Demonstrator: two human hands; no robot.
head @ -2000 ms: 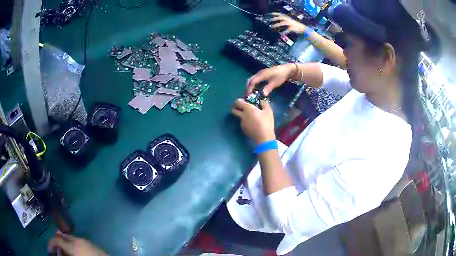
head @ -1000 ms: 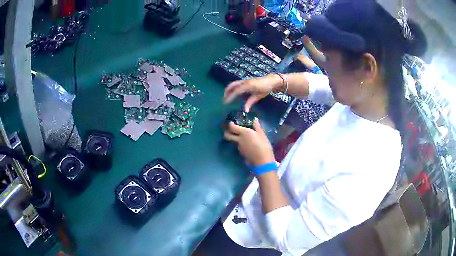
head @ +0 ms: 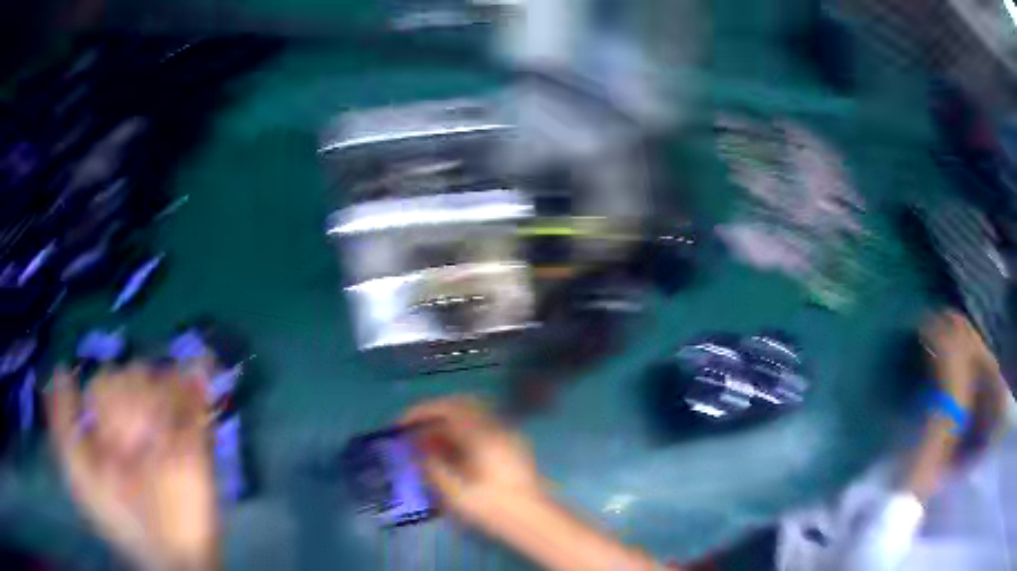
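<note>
The picture is strongly blurred. My right hand (head: 480, 463) is at the lower middle, with its fingers around the right side of a dark speaker unit (head: 390, 477) that shows a blue-violet strip. My left hand (head: 139, 446) is at the lower left, over dark units with blue-violet strips (head: 229, 446). Whether its fingers hold one of them cannot be told. Two finished-looking speaker housings (head: 742, 377) stand side by side at the right, blurred together.
A silver-white screw feeder (head: 435, 229) stands mid-table with a yellow wire beside it. A dark pile of units (head: 67, 201) lies at the left. A heap of circuit boards (head: 797, 212) lies at the right. A neighbour's hand with a blue wristband (head: 959, 368) is at the far right.
The view has swung left, so the feeder, speakers and board heap appear further right. Both my hands and the dark pile at the left have come into view.
</note>
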